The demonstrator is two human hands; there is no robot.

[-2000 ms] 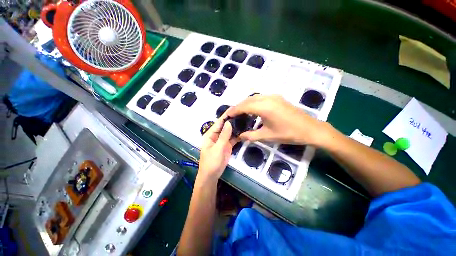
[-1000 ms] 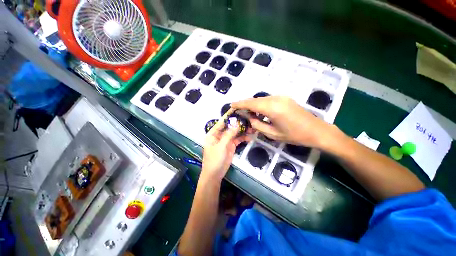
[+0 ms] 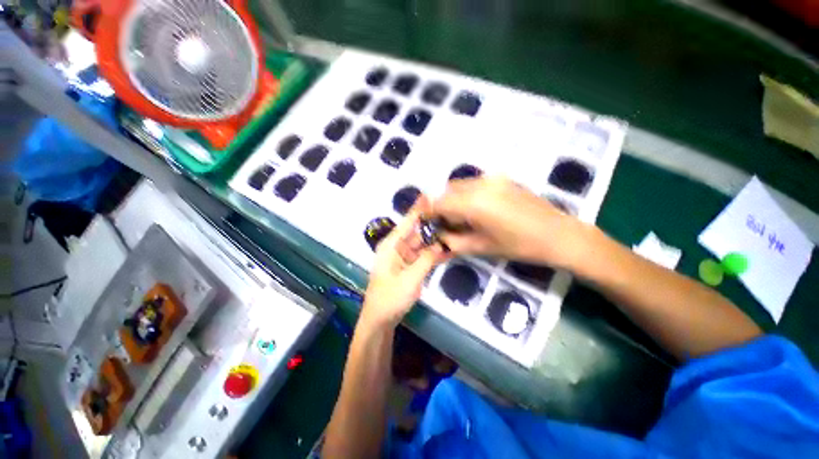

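My left hand [image 3: 397,276] and my right hand [image 3: 498,220] meet over the lower middle of the white blister tray [image 3: 503,134]. Their fingertips hold a small dark round unit [image 3: 429,231] between them, tilted and partly hidden by the fingers; the picture is blurred. Black round housings [image 3: 395,152] sit in many tray pockets. A round circuit board [image 3: 379,231] with yellow patches sits in a pocket just left of my left hand. My right hand covers some pockets.
A bench machine [image 3: 193,350] with orange-brown fixtures [image 3: 153,324] and a red emergency button [image 3: 239,383] stands at the left. An orange fan [image 3: 190,58] stands in a green basket [image 3: 211,161]. A paper note [image 3: 759,242], green round things [image 3: 724,267] and a white tissue [image 3: 657,251] lie at right.
The unit's bright, patterned face was turned up a second ago; now it is tilted more on edge. My right fingers have closed in around it. The view has shifted slightly.
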